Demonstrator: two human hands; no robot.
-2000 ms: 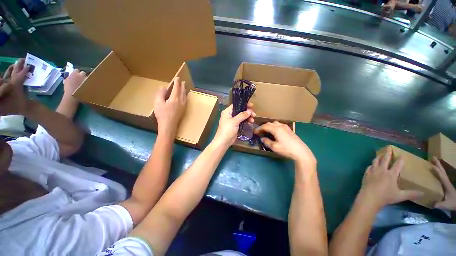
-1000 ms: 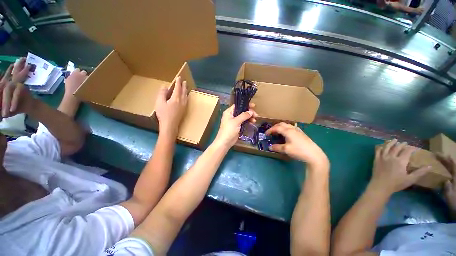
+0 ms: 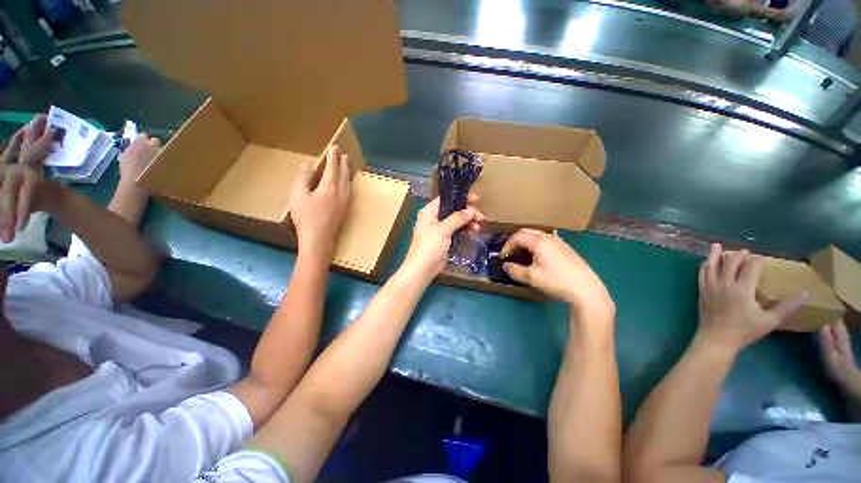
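My left hand (image 3: 442, 231) is shut on a coiled black cable (image 3: 457, 179), held upright over the left part of the small accessory box (image 3: 538, 185). The box is open, its lid standing up behind. Black items and a shiny clear wrap (image 3: 467, 252) lie in its left part. My right hand (image 3: 548, 264) reaches into the right part of the box, thumb and fingertips at a dark item (image 3: 497, 257). Whether the fingers grip it is hidden.
At left, a neighbour's hand (image 3: 321, 203) rests between an open large mailer box (image 3: 255, 179) and a closed inner box (image 3: 376, 219). Further left, hands hold printed cards (image 3: 77, 146). At right, a neighbour handles small cartons (image 3: 798, 291). A conveyor (image 3: 661, 141) runs behind.
My right hand has shifted slightly right, its fingers still in the box. My left hand and the cable have stayed nearly still. The right neighbour's carton has turned and its flap stands open.
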